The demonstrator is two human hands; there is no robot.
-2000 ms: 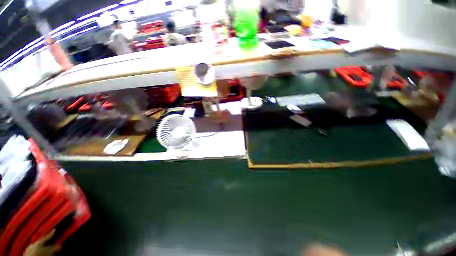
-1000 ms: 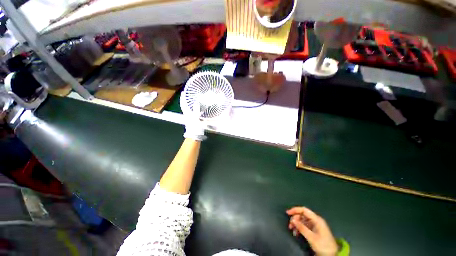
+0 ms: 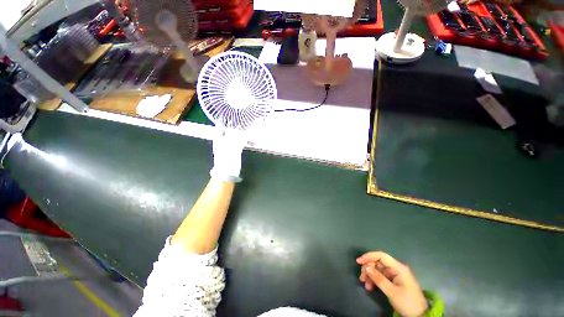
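A white desk fan [image 3: 238,90] with a round grille stands at the left edge of the white board, its face towards me. My left hand [image 3: 227,156], in a white glove, is closed around the fan's lower part below the grille; it hides the stand, and the single fingers blend into the white. My right hand [image 3: 396,282] is bare with a lime-green wristband. It is empty, its fingers loosely curled and apart, over the dark green bench surface [image 3: 297,229] at the lower right.
A crumpled white cloth [image 3: 153,105] lies on a brown board at left. Behind the fan are a pinkish stand [image 3: 329,69] with a cable and another fan [image 3: 164,21]. Red trays [image 3: 488,31] with dark items are at the back right. A brown-edged green mat [image 3: 457,167] lies at right.
The view has swung down and left since the oldest frame, where red trays showed at left. Since one second ago, my gloved hand stays at the fan, and the fan looks slightly larger.
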